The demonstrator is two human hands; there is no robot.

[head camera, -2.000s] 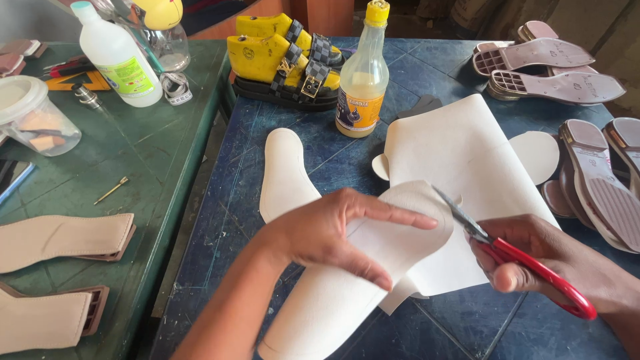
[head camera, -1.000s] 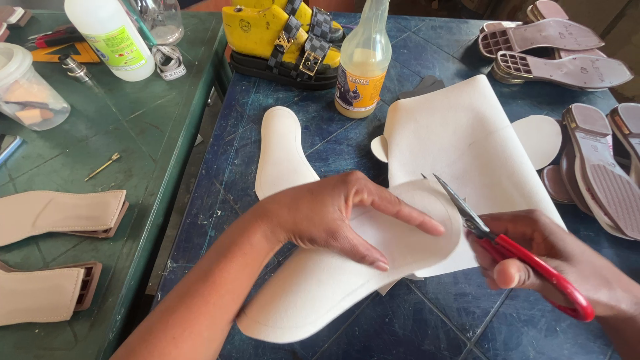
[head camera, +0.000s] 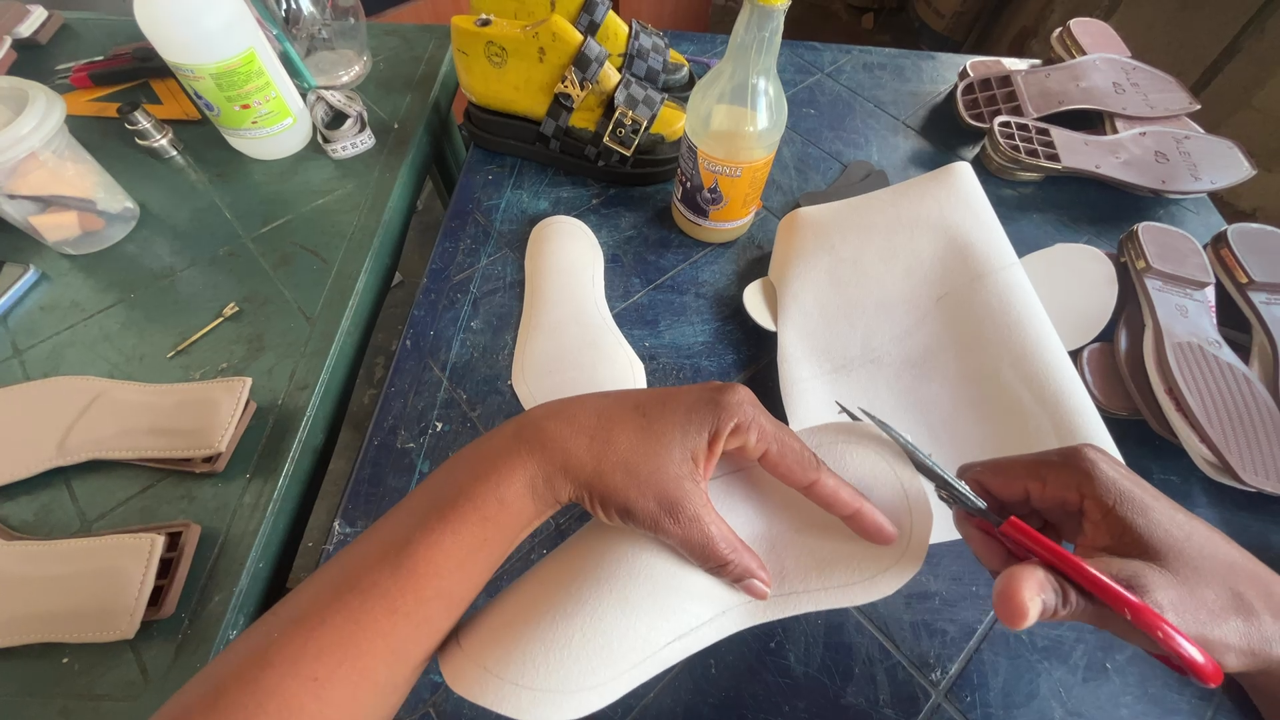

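Note:
My left hand (head camera: pixel 660 470) holds a white insole-shaped piece of sheet material (head camera: pixel 600 620), thumb and index finger spread over its face; a drawn outline runs inside its edge. In my right hand (head camera: pixel 1110 560) are red-handled scissors (head camera: pixel 1100 590), their blades slightly parted at the far rounded end of the piece. Behind lies a larger white sheet (head camera: pixel 900 290), curled over, with a rounded white piece (head camera: pixel 1070 295) showing at its right. Another insole-shaped piece (head camera: pixel 570 320) rests flat on the blue table (head camera: pixel 480 300), beyond my left hand.
A glue bottle (head camera: pixel 730 130) and black-soled sandals on yellow lasts (head camera: pixel 570 90) stand at the back. Shoe soles (head camera: pixel 1200 340) lie along the right. The green table (head camera: pixel 300 260) holds a white bottle (head camera: pixel 230 70), a plastic tub (head camera: pixel 60 170), a tape measure (head camera: pixel 340 122) and beige soles (head camera: pixel 120 420).
The held white piece has turned to lie more level, with its near end further left. The scissors have stayed at its far rounded end.

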